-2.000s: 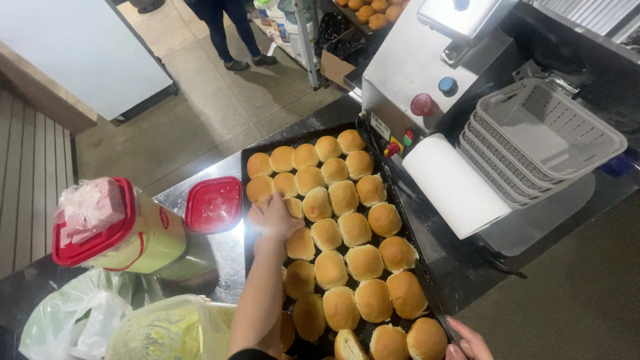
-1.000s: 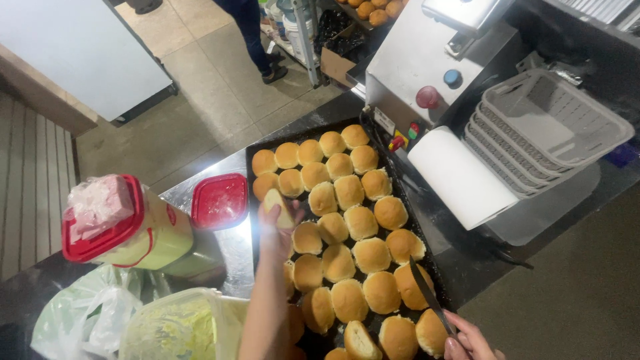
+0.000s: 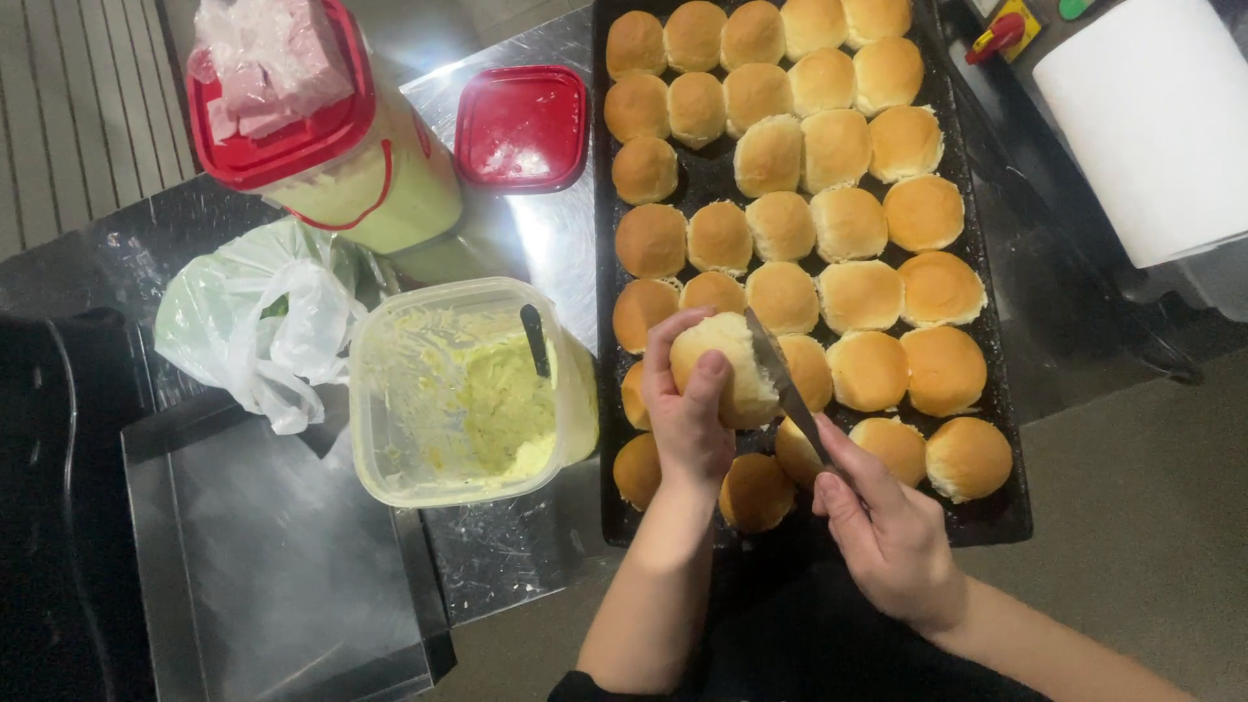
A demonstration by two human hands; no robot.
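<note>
My left hand [image 3: 690, 419] holds a bread roll [image 3: 717, 366] above the lower part of a dark baking tray [image 3: 1009, 468]. In my right hand [image 3: 892, 541] is a knife [image 3: 795, 400], its blade against the right side of that roll; how deep it cuts, I cannot tell. Rows of golden-brown rolls [image 3: 848, 224] fill much of the tray, with a bare gap in the third row from the top. Left of the tray stands an open plastic tub [image 3: 507, 409] of pale green spread, a dark handle leaning inside it.
A lidded bucket [image 3: 390, 195] bears a bag of pink slices [image 3: 278, 78]. Beside it lie a red lid [image 3: 522, 127] and a knotted plastic bag [image 3: 263, 312]. A metal tray [image 3: 283, 556] is at lower left, a white paper roll [image 3: 1150, 127] at upper right.
My left hand has come back from the upper left of the tray to its lower part with a roll in it. The knife has moved left onto that roll. The view has tilted down.
</note>
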